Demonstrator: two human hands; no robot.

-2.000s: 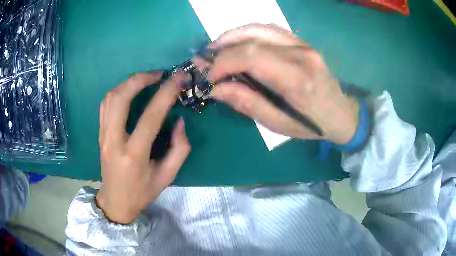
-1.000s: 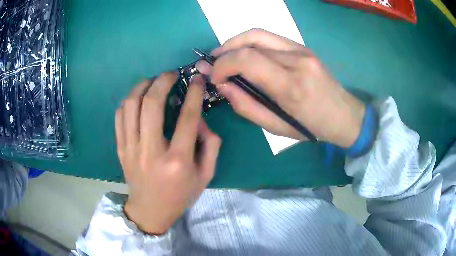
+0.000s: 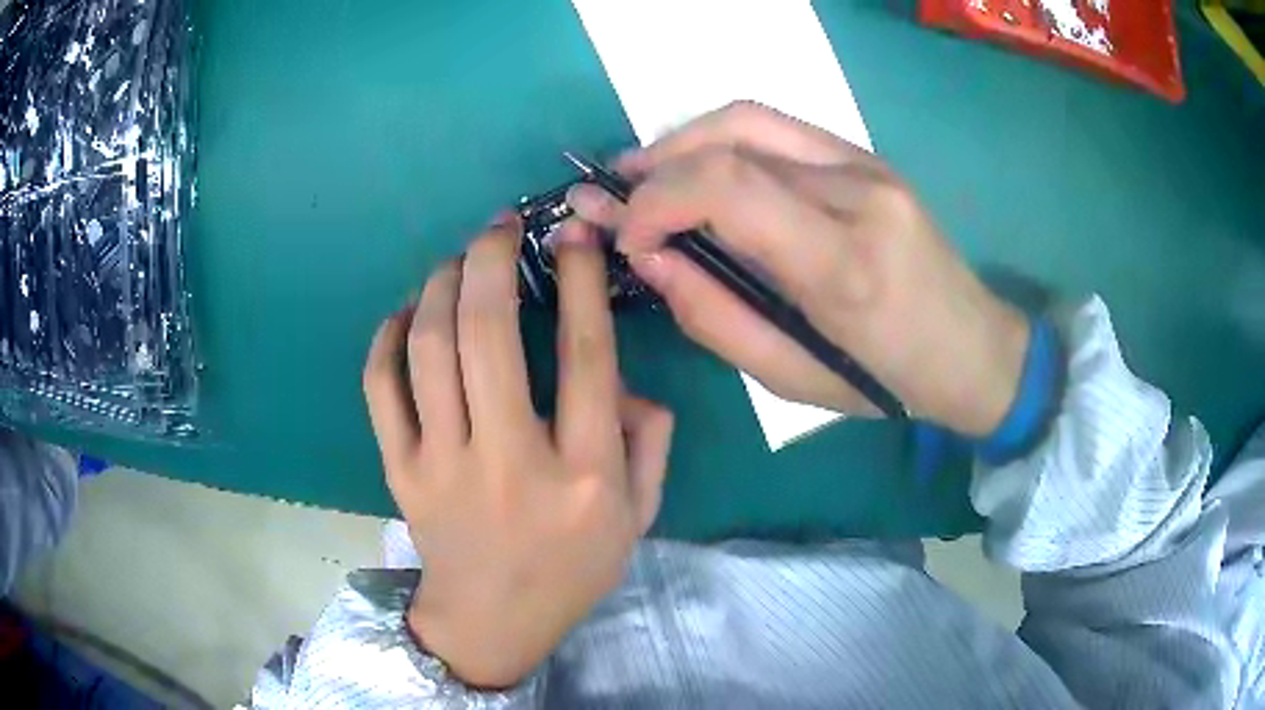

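Observation:
A small black device housing [image 3: 552,222] with silver board detail lies on the green bench, mostly hidden under my fingers. My left hand [image 3: 516,444] is spread over it from below, with the index and middle fingertips on the housing. My right hand [image 3: 805,250] holds the black tweezers [image 3: 777,308] slanted through its grip. The tweezers' tips point up and left, just above the housing. My right fingertips touch the housing's upper right side. Whether anything tiny is held at the fingertips cannot be told.
A white strip [image 3: 735,56] lies under and behind my right hand. A red bin [image 3: 1061,42] with white pieces is at the top right. A clear blister tray [image 3: 97,222] of dark parts is at the left. A person's sleeve [image 3: 35,513] shows at the lower left edge.
My left hand has moved right and its fingers now lie straighter over the housing. My right hand keeps the tweezers. The bin shows more fully at the top right.

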